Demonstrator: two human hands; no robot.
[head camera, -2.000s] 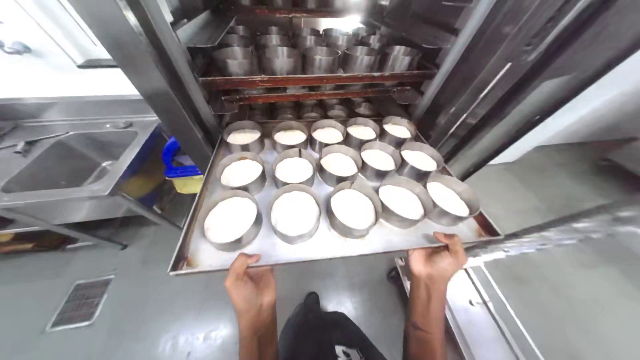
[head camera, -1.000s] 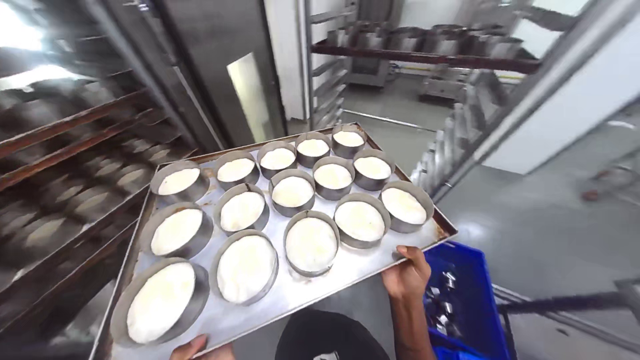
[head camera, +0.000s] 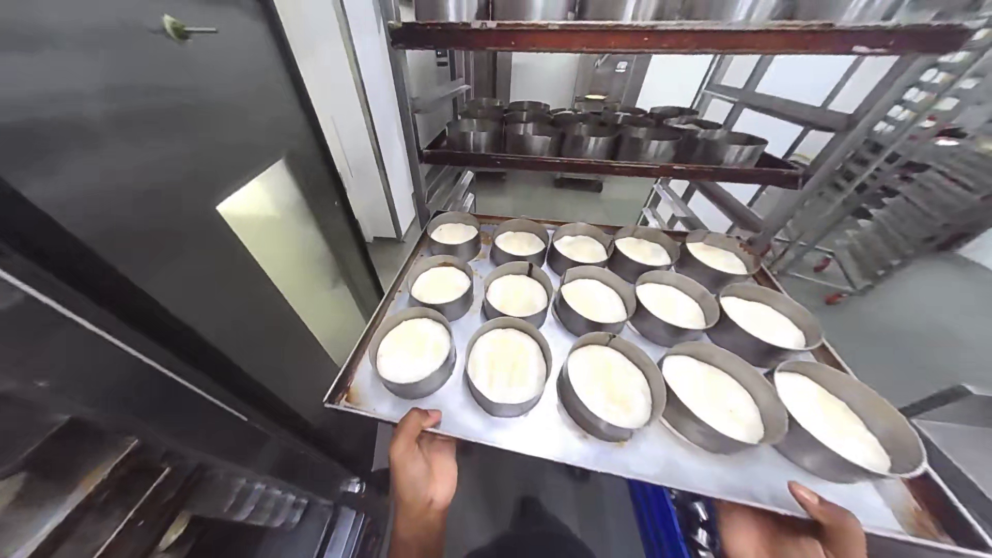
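Note:
A metal baking tray (head camera: 535, 442) spans the lower right half of the view, carrying several rows of metal ring moulds (head camera: 610, 387), each with a pale, flat-topped filling inside. My left hand (head camera: 422, 465) grips the tray's near edge toward its left corner, thumb on top and fingers beneath. My right hand (head camera: 790, 527) holds the same edge farther right, its thumb on the rim and its fingers hidden under the tray. The tray's far edge lies at the front of a tall metal rack (head camera: 407, 124); whether it touches the rack is unclear.
The rack's upper shelves (head camera: 620, 164) hold trays of ring moulds. A dark metal door with a window (head camera: 298, 256) stands at the left, above shelving at lower left. Another rack (head camera: 914, 155) is at the right. A blue crate (head camera: 657, 519) with metal pieces sits below the tray.
The view has swung from one rack to another. The tray, held in both hands throughout, now stands in front of the rack that was farther off one second ago.

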